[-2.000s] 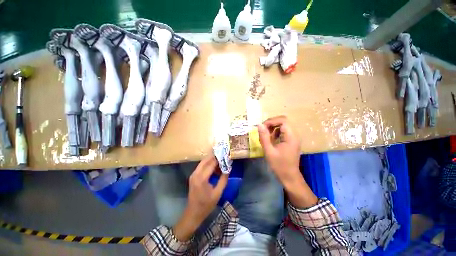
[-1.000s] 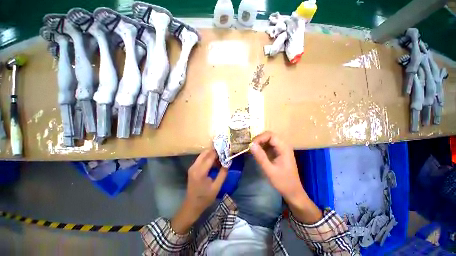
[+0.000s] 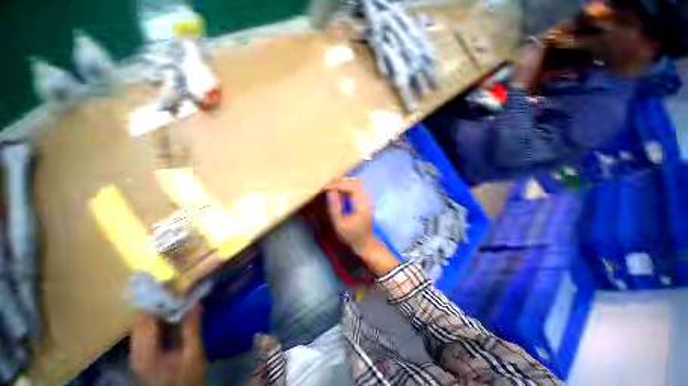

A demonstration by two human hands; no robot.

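The picture is blurred. My left hand [image 3: 166, 350], at the lower left and partly cut off, grips a small grey-white handle head [image 3: 157, 295] at the bench edge. Beyond it, the brownish small-parts holder [image 3: 198, 252] lies between two yellow tape strips [image 3: 124, 230]. My right hand [image 3: 352, 215] is off the bench work, at the left rim of the blue bin [image 3: 464, 192]. Its fingers are curled, and blur hides whether anything is between them. Flat grey pieces [image 3: 441, 234] are heaped along the bin's right side.
Grey handle bodies lie at the far left [image 3: 19, 219] and far bench end [image 3: 400, 45]. Two white bottles [image 3: 92, 56] and a yellow-topped bottle [image 3: 188, 30] stand at the back. Another person's sleeve [image 3: 520, 128] is beyond the bin, near stacked blue totes [image 3: 520, 226].
The view has swung to the right and tilted. My right hand has moved away from the handle head to the bin's edge; the thin pale stick it held is not visible. My left hand still holds the head.
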